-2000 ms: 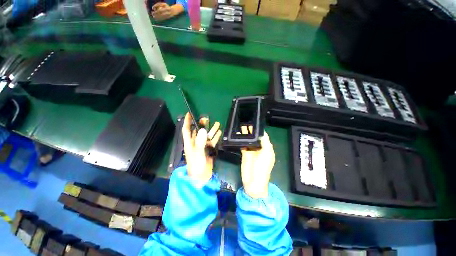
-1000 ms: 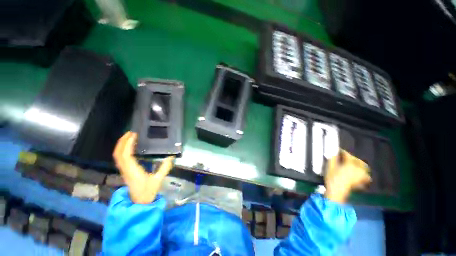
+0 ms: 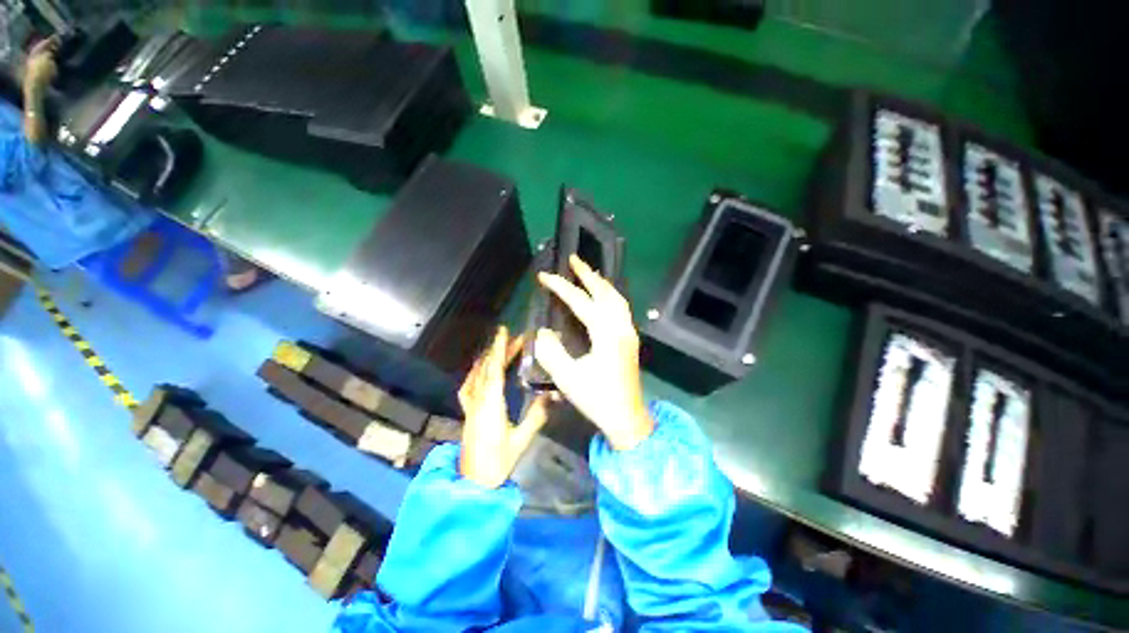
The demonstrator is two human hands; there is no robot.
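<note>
A narrow black frame with a window opening (image 3: 592,247) stands tilted over the bench edge; I cannot tell whether it is a whole nest fixture or a part of one. My right hand (image 3: 601,352) grips its right side, fingers across it and thumb at the near end. My left hand (image 3: 495,414) is at its near left corner, fingers spread; its contact is unclear. A grey-rimmed fixture with two dark windows (image 3: 675,319) lies to the right. A foam tray (image 3: 947,526) holds two white-silver backed parts (image 3: 908,414) in its left pockets.
A stack of black panels (image 3: 427,254) is close on the left, larger black stacks (image 3: 322,93) behind it. A white post (image 3: 500,62) stands at the back. Filled trays (image 3: 836,223) are at right. Bars (image 3: 235,476) and a blue stool (image 3: 155,272) are on the floor; a person is at far left.
My right hand has left the foam tray and come to the left-hand frame, which now appears tilted instead of flat. The second tray part was placed since the oldest frame. The view has turned left.
</note>
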